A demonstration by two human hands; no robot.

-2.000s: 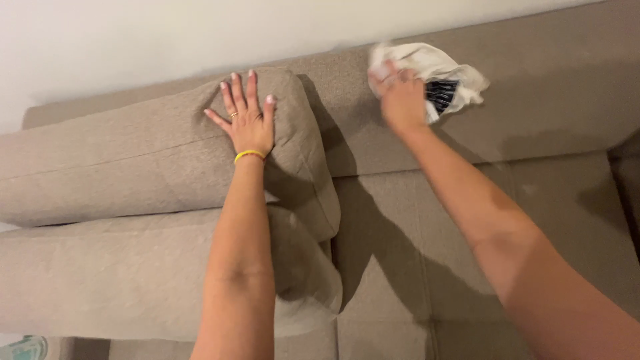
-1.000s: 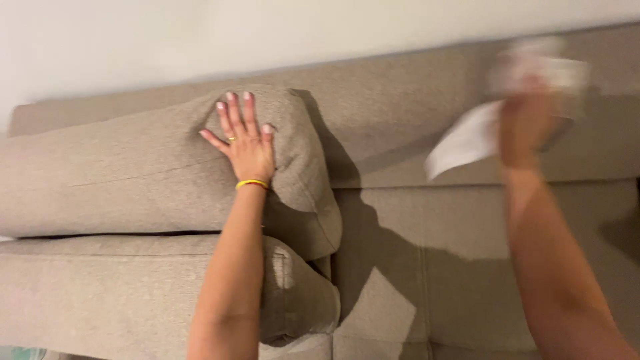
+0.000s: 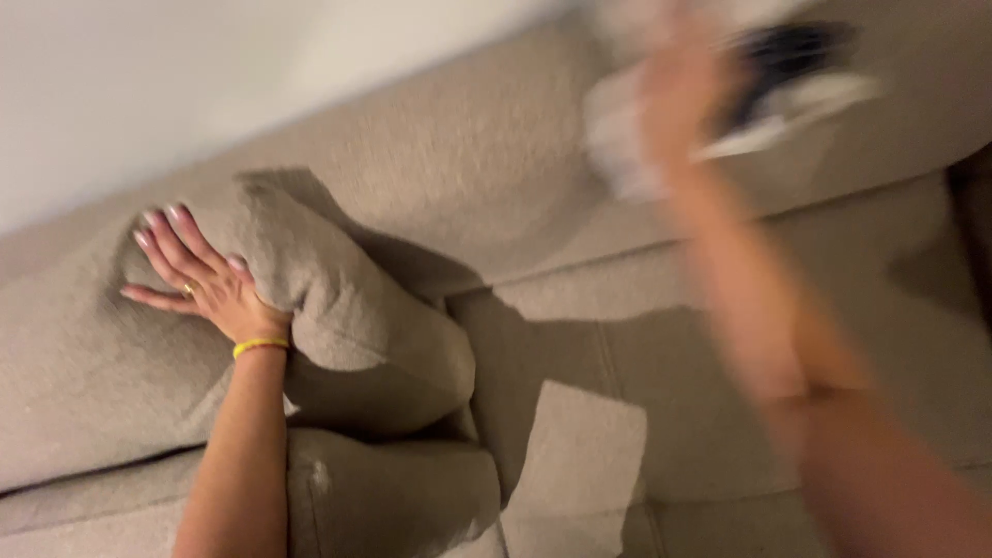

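Observation:
My left hand (image 3: pixel 209 283), with a ring and a yellow wristband, presses with fingers apart into a beige fabric cushion (image 3: pixel 70 372); the cushion bulges beside the wrist. At the upper right my right hand (image 3: pixel 682 101) is blurred by motion, over the sofa's backrest (image 3: pixel 480 147). It has a white cloth (image 3: pixel 620 139) in its grip, with more white cloth and a dark printed patch to its right. How the fingers close on the cloth is too blurred to tell.
A second cushion (image 3: pixel 387 496) lies below the first. The tan sofa seat (image 3: pixel 721 403) spreads across the lower right under arm shadows. A pale wall (image 3: pixel 155 85) rises behind the backrest, and a dark edge stands at far right.
My right hand has kept moving over the backrest with the white cloth. My left hand has stayed on the cushion, which is now more deeply creased. The view has tilted.

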